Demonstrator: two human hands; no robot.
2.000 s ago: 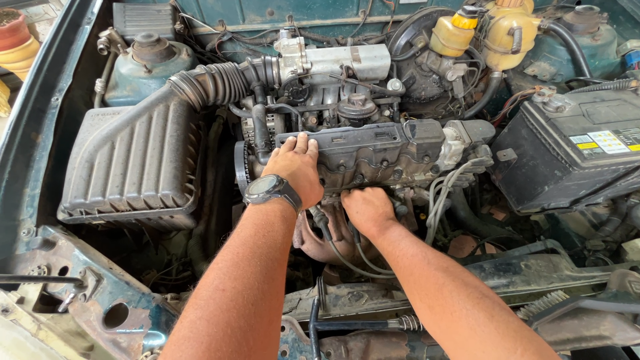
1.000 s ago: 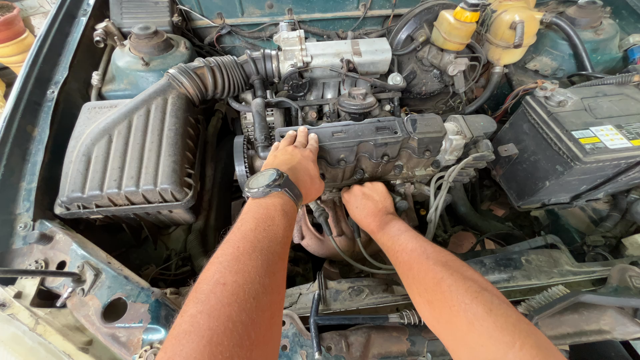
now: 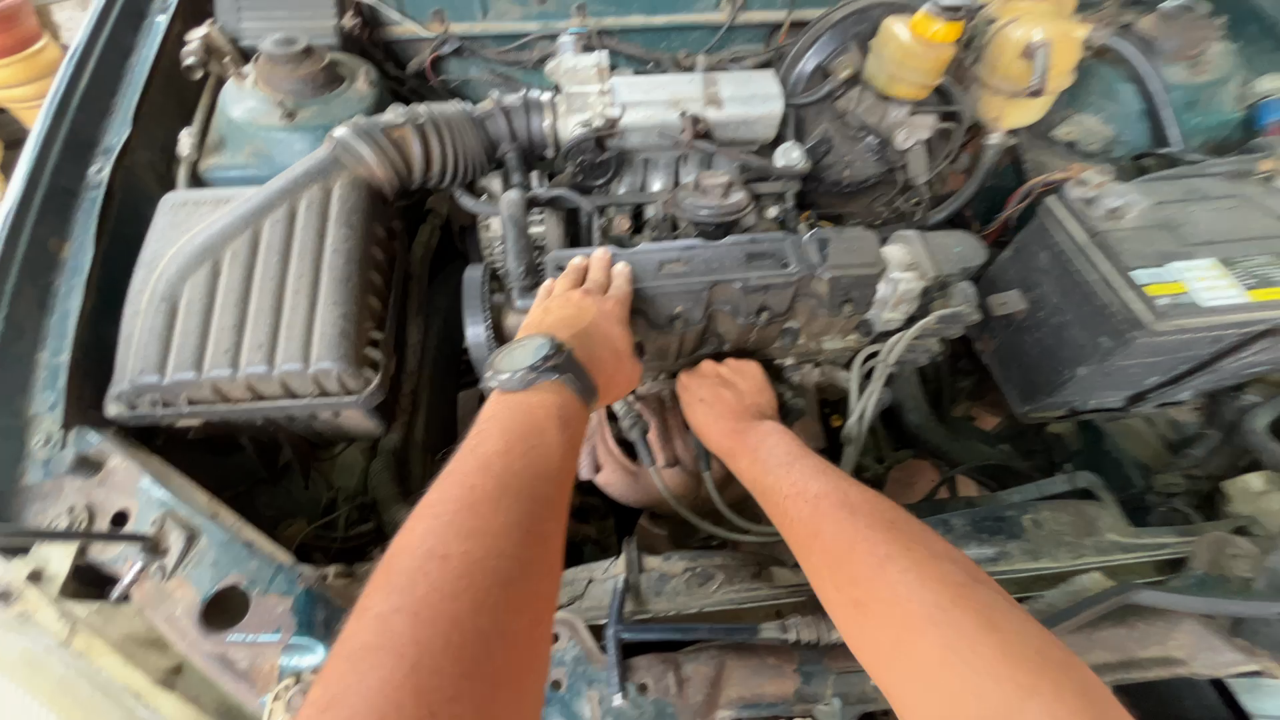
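Note:
My left hand [image 3: 585, 320], with a dark watch on the wrist, rests on the left end of the engine's valve cover [image 3: 700, 268], fingertips on its top. My right hand [image 3: 728, 400] is at the front side of the cylinder head, just above the rusty exhaust manifold [image 3: 645, 455]. Its fingers are curled, and their tips are hidden, so whether it holds a spark plug lead cannot be told. Grey spark plug leads [image 3: 665, 490] loop below the two hands, and others [image 3: 868, 385] come down from the ignition part at the cover's right end.
The ribbed air filter box [image 3: 250, 300] is at the left, joined by a corrugated intake hose [image 3: 420, 145]. A car battery [image 3: 1130, 290] sits at the right. Yellowed fluid reservoirs [image 3: 905, 60] stand at the back. A T-shaped metal bar [image 3: 690, 632] lies by the front crossmember.

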